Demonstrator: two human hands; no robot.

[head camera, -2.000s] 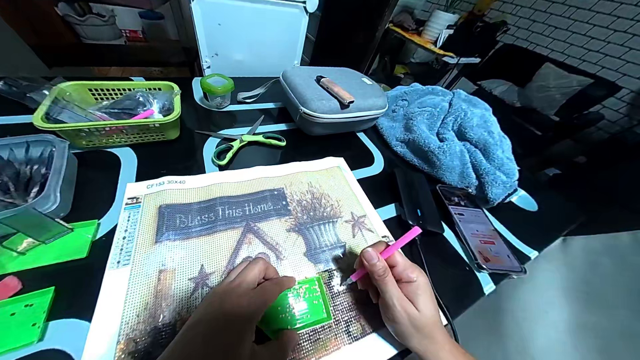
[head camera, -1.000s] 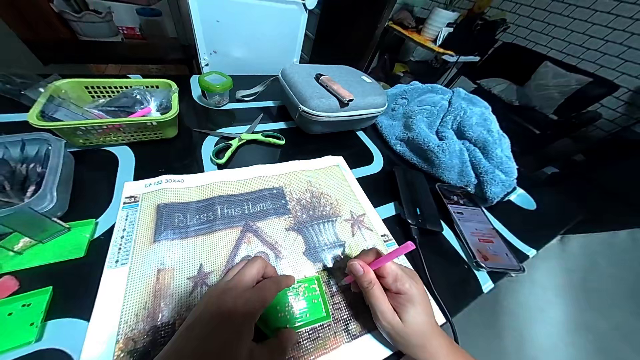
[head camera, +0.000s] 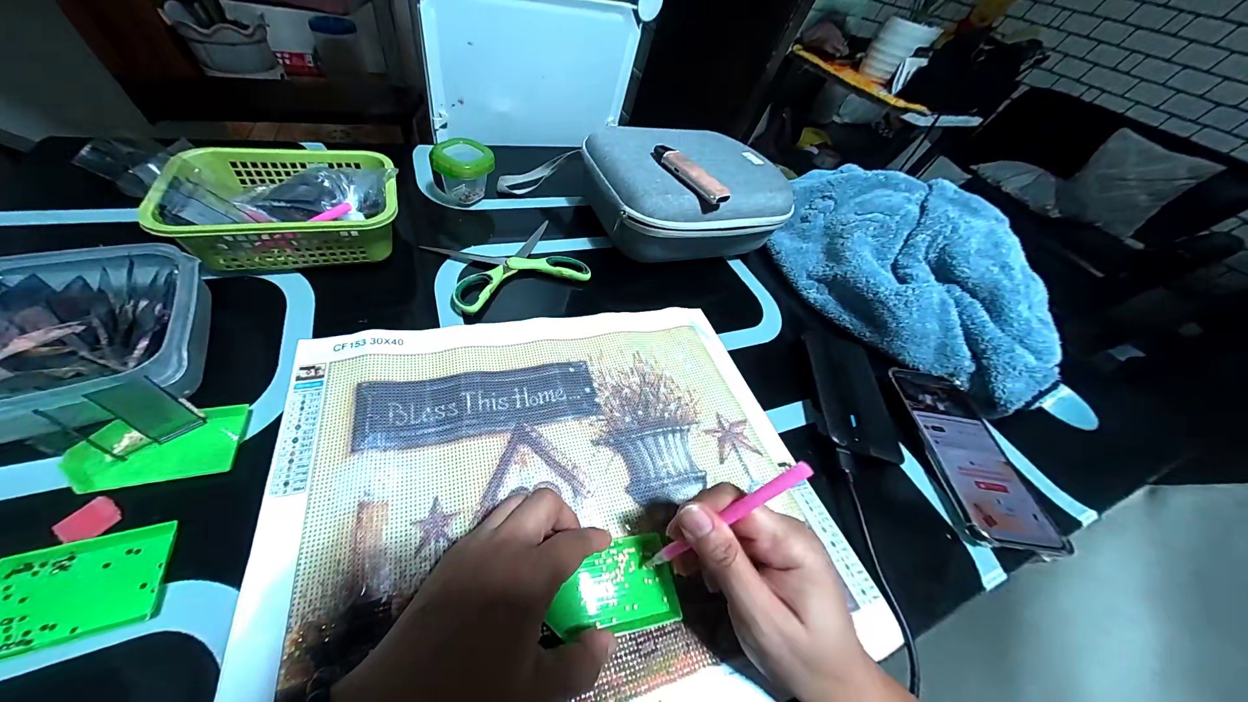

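A diamond painting canvas (head camera: pixel 448 487) lies on the table, its lower part covered with small drills. On it rests a green plastic tray (head camera: pixel 624 590) holding scattered drills. My left hand (head camera: pixel 517 585) grips this tray by its left side, thumb at the lower edge. Between the thumb and fingers of my right hand (head camera: pixel 760 575) is a pink applicator pen (head camera: pixel 751 505), tilted, its tip at the tray's upper right part. Whether a drill sits on the tip is too small to tell.
Left are green trays (head camera: pixel 88 585), pink wax (head camera: pixel 87 519), a tub of packets (head camera: pixel 185 322) and a green basket (head camera: pixel 292 249). Behind the canvas lie scissors (head camera: pixel 507 268), a lidded jar (head camera: pixel 462 174) and a grey case (head camera: pixel 692 190). Right: blue fluffy cloth (head camera: pixel 916 273), power bank (head camera: pixel 850 395), cable, phone (head camera: pixel 980 463).
My right hand has brought the pen's tip from the canvas, just right of the tray, to over the tray. My left hand keeps its hold on the tray.
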